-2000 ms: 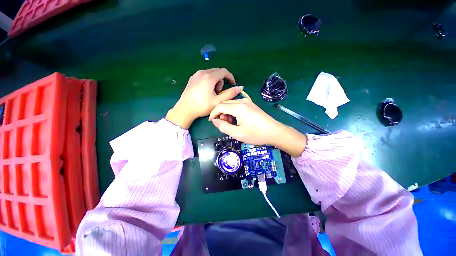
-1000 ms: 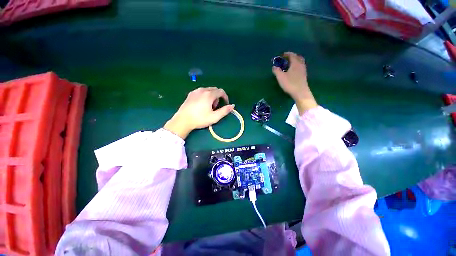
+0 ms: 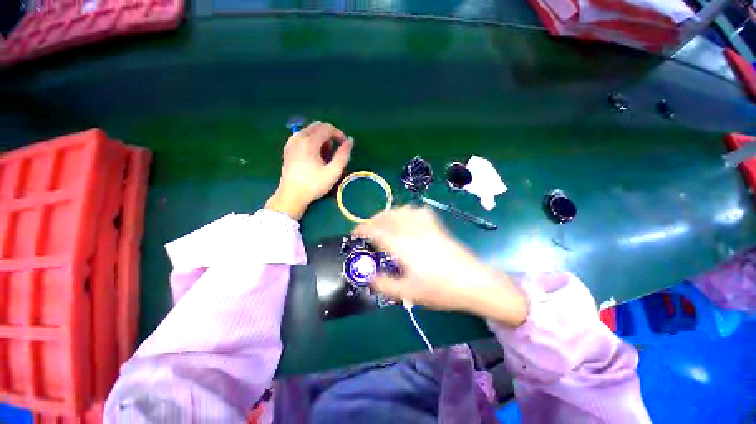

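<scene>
My left hand [image 3: 312,162] is over the green surface with thumb and fingers curled apart; nothing shows in it. A small blue-and-clear piece [image 3: 295,124] lies at its fingertips. My right hand [image 3: 419,257], blurred, is over the black test jig [image 3: 330,286], its fingertips at the right side of the glowing round socket [image 3: 361,267]. It hides the blue control board; whether it holds anything cannot be seen. A white USB cable [image 3: 419,325] comes out below it. The yellow tape roll [image 3: 365,197] lies flat between my hands.
A black crinkled clump [image 3: 417,174], a dark pen-like rod [image 3: 458,213], a round black unit [image 3: 458,175] beside a white cloth [image 3: 487,181], and another unit [image 3: 560,206] lie to the right. Red trays [image 3: 50,273] are stacked at left; more are at the far edges.
My left hand has let go of the tape roll and moved up-left to the blue piece. My right hand has left the far round unit and come back to the jig; a unit now lies by the cloth.
</scene>
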